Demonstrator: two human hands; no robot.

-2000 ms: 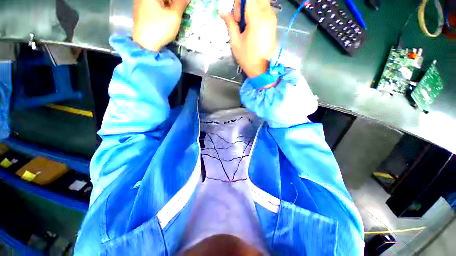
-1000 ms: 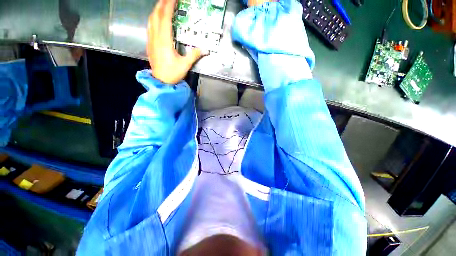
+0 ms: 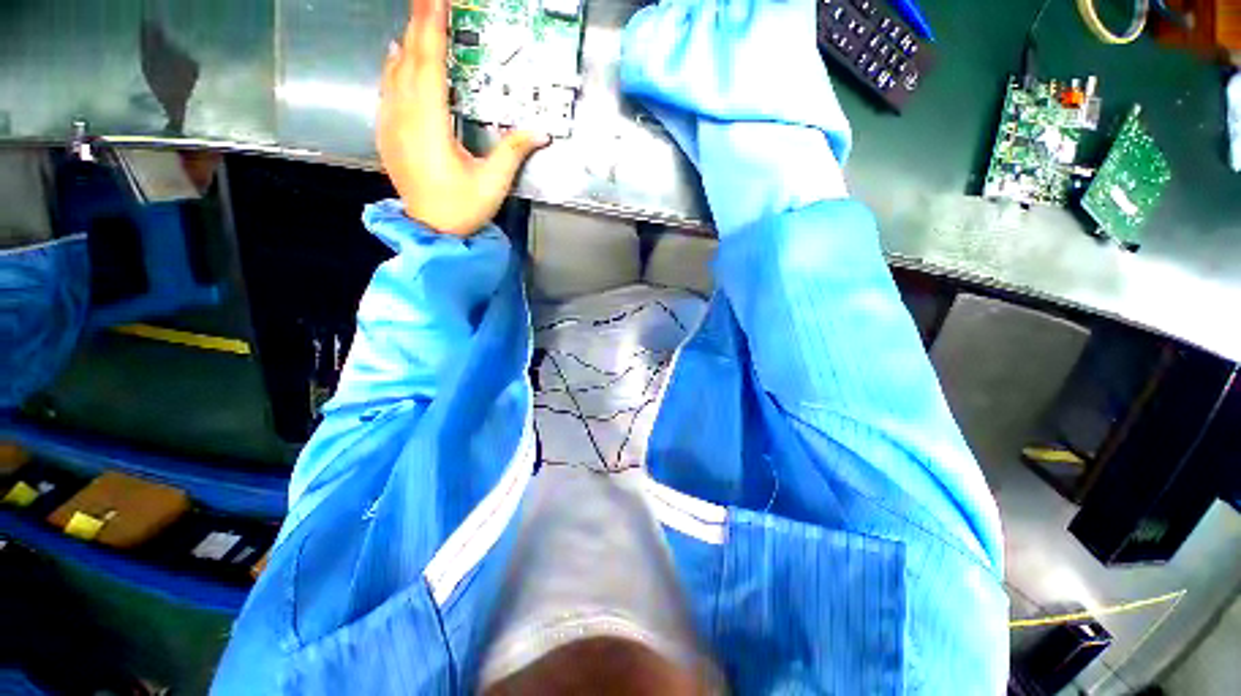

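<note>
A green-and-white circuit board (image 3: 517, 65) lies near the bench's front edge, cut off by the top of the picture. My left hand (image 3: 447, 150) is at its left side, with the thumb along the board's near edge and the fingers up its left edge, holding it. My right hand is beyond the top edge of the picture; only its blue sleeve (image 3: 742, 82) shows, to the right of the board.
A black remote control (image 3: 875, 52) lies right of my right sleeve, with a blue object (image 3: 915, 16) beside it. Two more circuit boards (image 3: 1037, 143) (image 3: 1128, 177) stand farther right. A yellow ring (image 3: 1113, 19) is at the top right. The bench's metal front edge (image 3: 613, 207) runs across.
My right hand has moved up out of the picture from beside the board. My left hand has shifted from the board's upper left to its left side and near edge. The view has shifted slightly.
</note>
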